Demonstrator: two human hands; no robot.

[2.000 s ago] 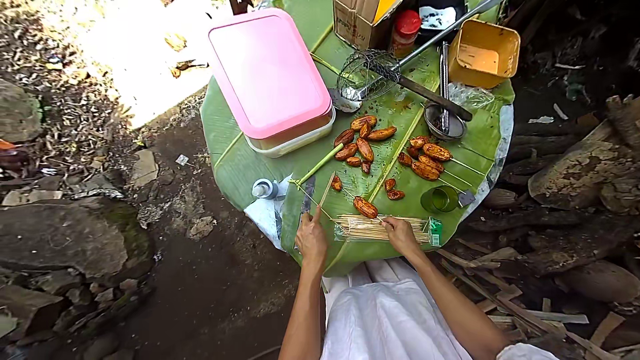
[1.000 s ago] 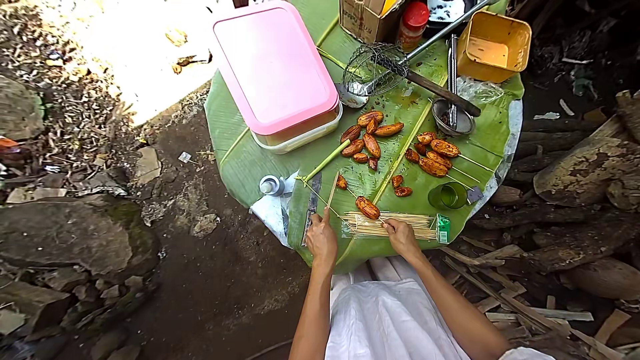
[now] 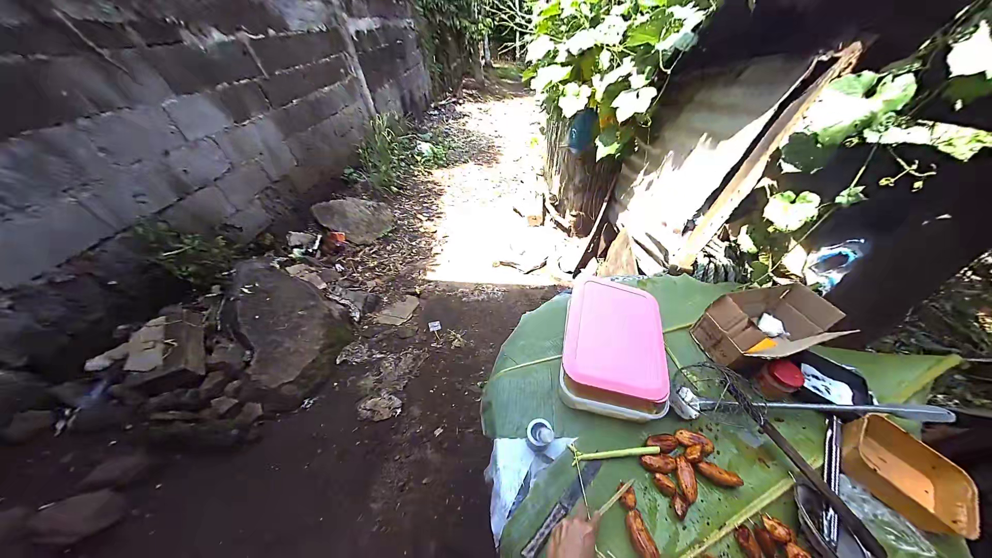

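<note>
At the bottom edge of the head view is my left hand (image 3: 573, 536), cut off by the frame, with a thin bamboo skewer (image 3: 614, 498) rising from its fingers. A knife (image 3: 556, 514) lies beside it on the banana leaf (image 3: 521, 387). Browned, cooked bananas (image 3: 686, 478) are piled right of the hand, and one long banana (image 3: 641, 533) lies nearer to it. More bananas (image 3: 775, 535) are at the lower edge. A green stalk (image 3: 618, 453) lies above the hand. My right hand is out of view.
A pink-lidded container (image 3: 616, 341), a cardboard box (image 3: 763, 318), a red-capped jar (image 3: 781, 378), a wire skimmer (image 3: 725, 395) and an orange plastic tub (image 3: 911, 473) stand or lie on the leaf. A block wall (image 3: 194, 132) and large rocks (image 3: 283, 333) are at left; a dirt path runs ahead.
The view has swung up toward the path. My right hand, the bundle of skewers and the green cup, seen earlier, are out of frame. My left hand still has the skewer.
</note>
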